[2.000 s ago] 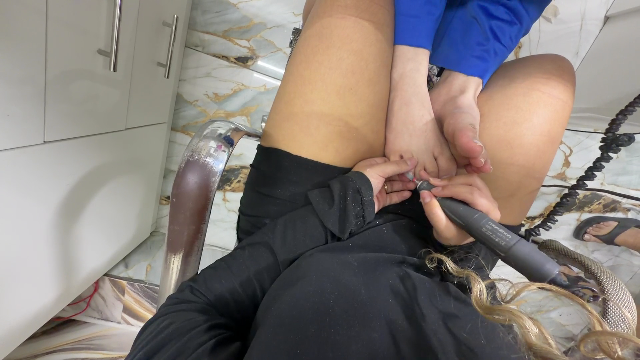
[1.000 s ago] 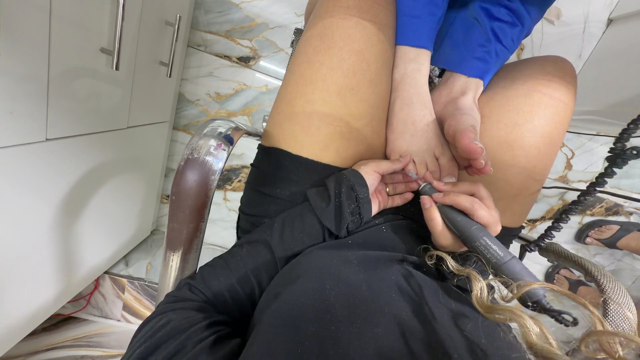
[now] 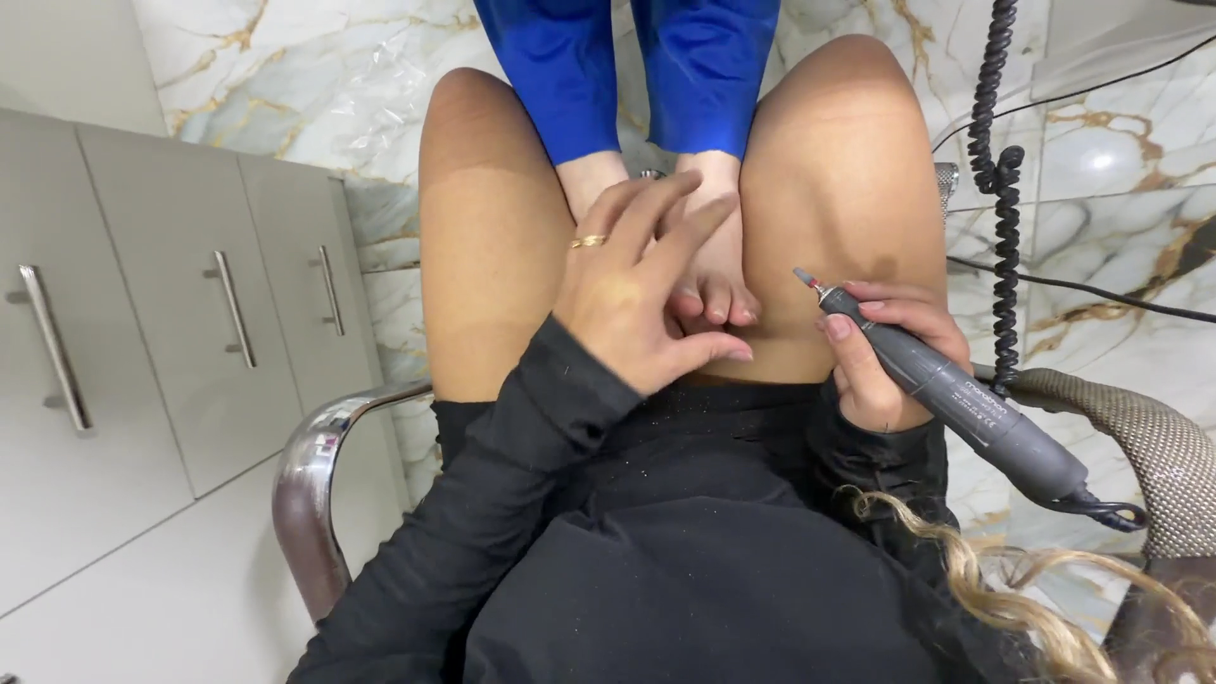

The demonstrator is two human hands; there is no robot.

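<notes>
My left hand [image 3: 632, 285], with a gold ring, is spread palm down over another person's bare feet [image 3: 717, 256], which rest between my thighs. Its fingers are apart and it grips nothing; whether it touches the feet is hard to tell. The toes of one foot show beside my thumb, while the other foot is mostly hidden under my hand. My right hand [image 3: 883, 351] holds a dark grey electric nail drill handpiece [image 3: 959, 394], its small abrasive bit [image 3: 807, 278] pointing up and left above my thigh, away from the feet. Blue trouser legs [image 3: 703, 85] cover the other person's shins.
Grey cabinets [image 3: 142, 285] with metal handles stand at the left. A chrome chair armrest [image 3: 318, 456] curves by my left arm, and a woven-patterned chair part [image 3: 1149, 446] lies at the right. A coiled black cord [image 3: 1007, 237] hangs near the handpiece over the marble-patterned floor [image 3: 1092, 199].
My left hand has moved from beside the toes to over the feet, its fingers now spread. My right hand has drawn the handpiece away to the right. The view has shifted.
</notes>
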